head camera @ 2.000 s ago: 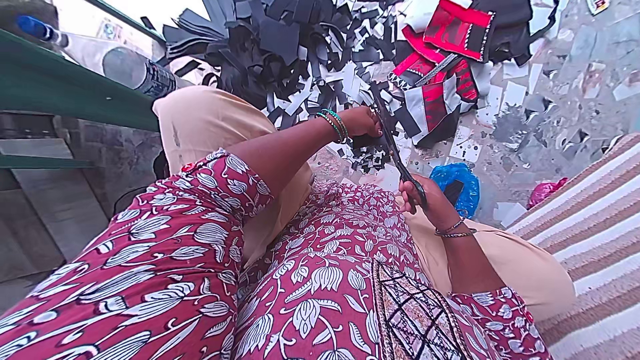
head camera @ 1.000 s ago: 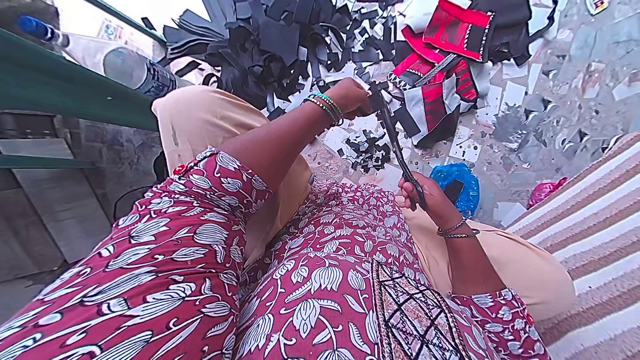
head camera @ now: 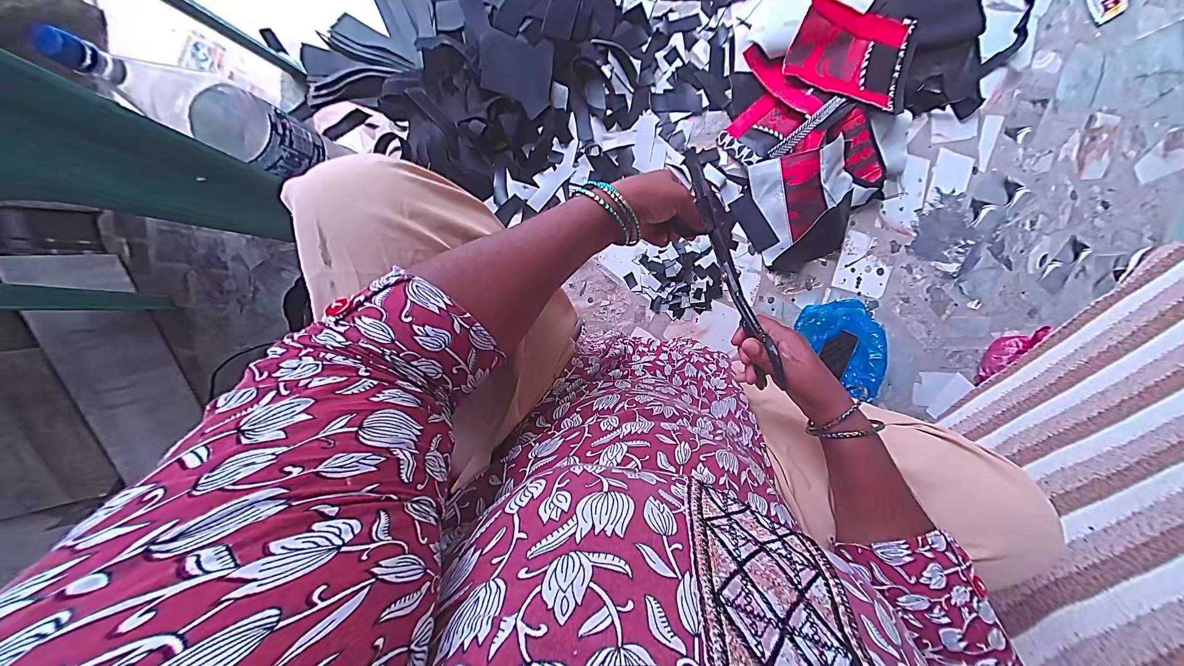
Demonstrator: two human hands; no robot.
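Note:
My right hand (head camera: 791, 365) is closed on the handle end of a pair of dark scissors (head camera: 731, 268), whose blades point up and away. My left hand (head camera: 661, 208), with green bangles at the wrist, is at the blade end. Its fingers are curled, and what they pinch is too small to make out. Just beneath the blades, small black cut bits (head camera: 680, 280) lie in a pile on the floor. Farther off is a large heap of black strips (head camera: 499, 65), and beside it lie red, black and white trimmed fabric pieces (head camera: 846, 55).
A plastic bottle with a blue cap (head camera: 222, 116) lies at upper left by a green bar (head camera: 129, 162). Right of my right hand are a blue plastic bag (head camera: 865, 347) and a pink bundle (head camera: 1013, 351). A striped cloth (head camera: 1091, 444) spreads at the right; pale scraps litter the floor.
My left hand moved up toward the scissors' blade end a second ago and now sits a little lower beside it. My right hand has stayed on the handles.

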